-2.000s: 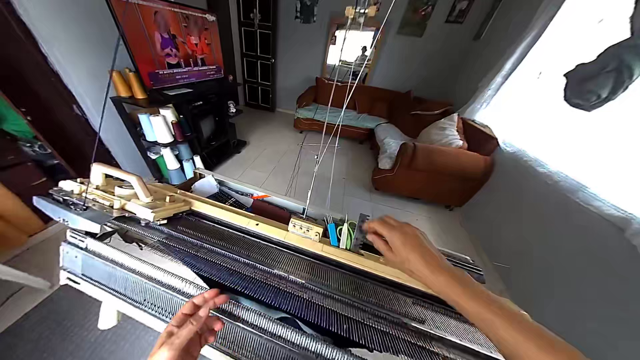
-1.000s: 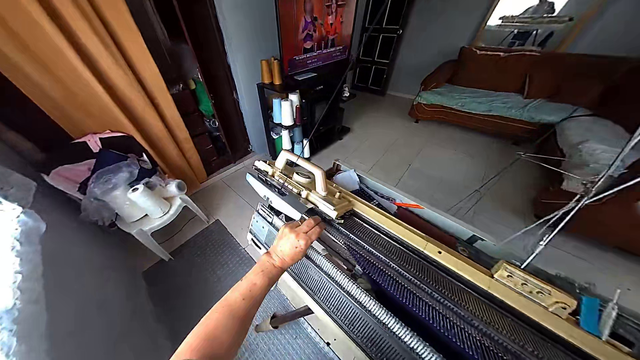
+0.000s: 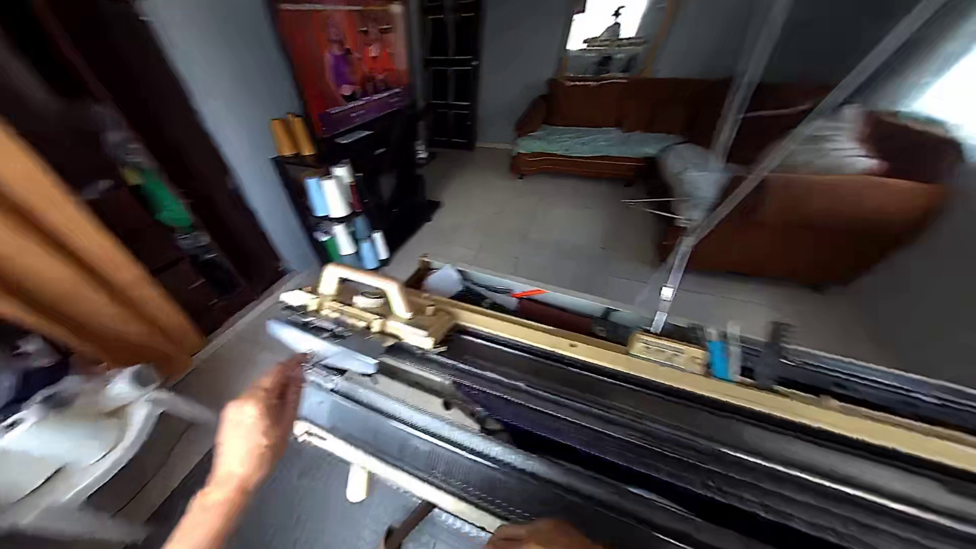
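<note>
A knitting machine [image 3: 595, 351] runs diagonally across the view, with two long needle beds. At its left end sits the cream carriage [image 3: 366, 305] with a raised handle. Just in front of the carriage's pale metal front plate [image 3: 324, 347] is my left hand [image 3: 259, 419], blurred, its fingers near or touching the left end of the front bed. Only the top of my right hand [image 3: 541, 534] shows at the bottom edge, by the front bed; its fingers are hidden. Dark purple knitted fabric [image 3: 534, 435] lies between the beds. Blue and clear tools [image 3: 719, 357] stand behind the rear rail.
Yarn cones [image 3: 335, 197] fill a black rack below a television [image 3: 343, 61]. A white plastic chair [image 3: 84, 435] holding cones and cloth is at the left. Brown sofas [image 3: 602, 114] stand beyond the machine. A yarn mast [image 3: 675, 282] rises from the rear rail.
My left hand has left the carriage's front area and sits lower, toward the front bed's end. My right hand, at the rear rail two seconds ago, now shows at the bottom edge. The view has swung about.
</note>
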